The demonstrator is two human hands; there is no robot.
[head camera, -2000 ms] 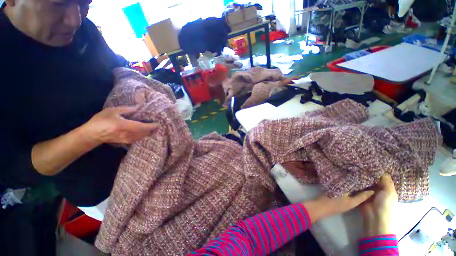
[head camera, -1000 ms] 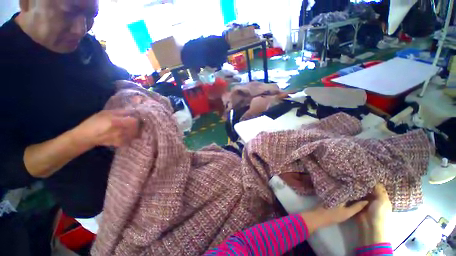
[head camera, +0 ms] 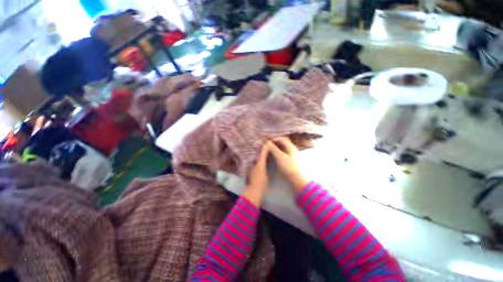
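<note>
The pink-brown tweed garment (head camera: pixel 198 143) lies bunched on the left part of the white sewing table (head camera: pixel 342 193) and drapes over its left edge into the lower left. My left hand (head camera: pixel 259 172) and my right hand (head camera: pixel 284 160) are close together at the near edge of the cloth, fingertips on the tweed. The fingers look closed on the cloth edge, though the frame is blurred and the fingertips are partly hidden.
A white tape roll (head camera: pixel 408 86) sits on the sewing machine (head camera: pixel 400 124), right of the cloth. More tweed (head camera: pixel 165 99) is heaped beyond the table. Red bins (head camera: pixel 105 124) stand on the green floor. A white board (head camera: pixel 276 28) rests over a red bin at the back.
The view has swung right, bringing the machine and tape roll in. The other person's face and hand have left the picture. My hands remain at the cloth edge.
</note>
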